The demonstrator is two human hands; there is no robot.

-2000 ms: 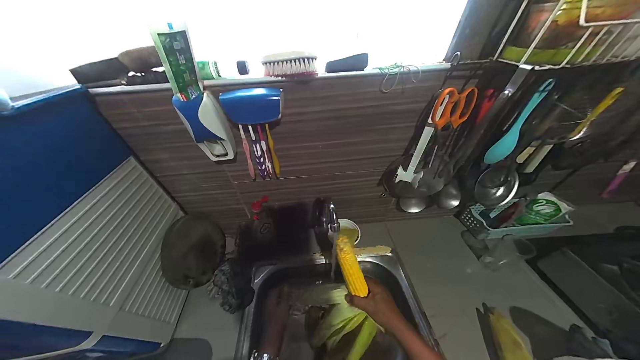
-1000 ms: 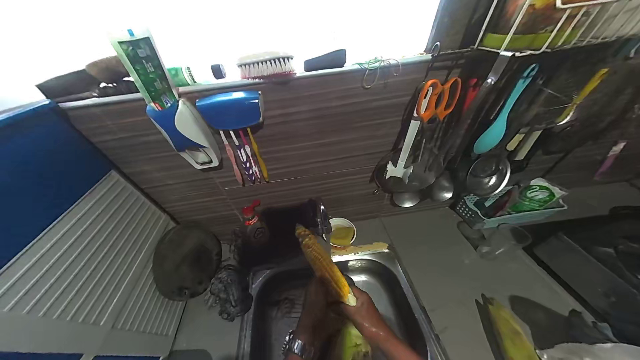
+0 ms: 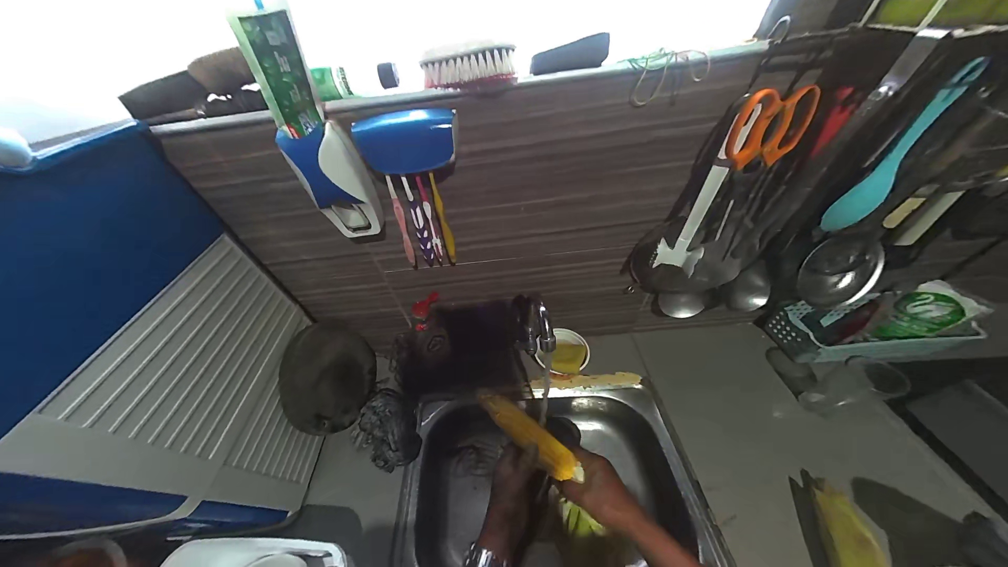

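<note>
A peeled yellow corn cob (image 3: 531,435) is held tilted over the steel sink (image 3: 630,449), its thick pale end toward my right hand. My right hand (image 3: 598,488) grips that lower end. My left hand (image 3: 516,472), with a metal watch on the wrist, is against the cob's lower left side; its fingers are dark and partly hidden. A thin stream of water runs from the faucet (image 3: 543,327) beside the cob. Green husks (image 3: 581,520) lie in the sink below my hands.
A white bowl (image 3: 568,353) stands behind the sink, a dark round lid (image 3: 327,378) and crumpled dark plastic (image 3: 387,429) to its left. Another husk-covered ear (image 3: 846,524) lies on the right counter, near a clear cup (image 3: 882,378). Utensils, including a turquoise spoon (image 3: 890,169), hang above.
Two seconds ago my right hand held the cob near upright under the faucet. It is now tilted to the left, and my left hand has come up to it.
</note>
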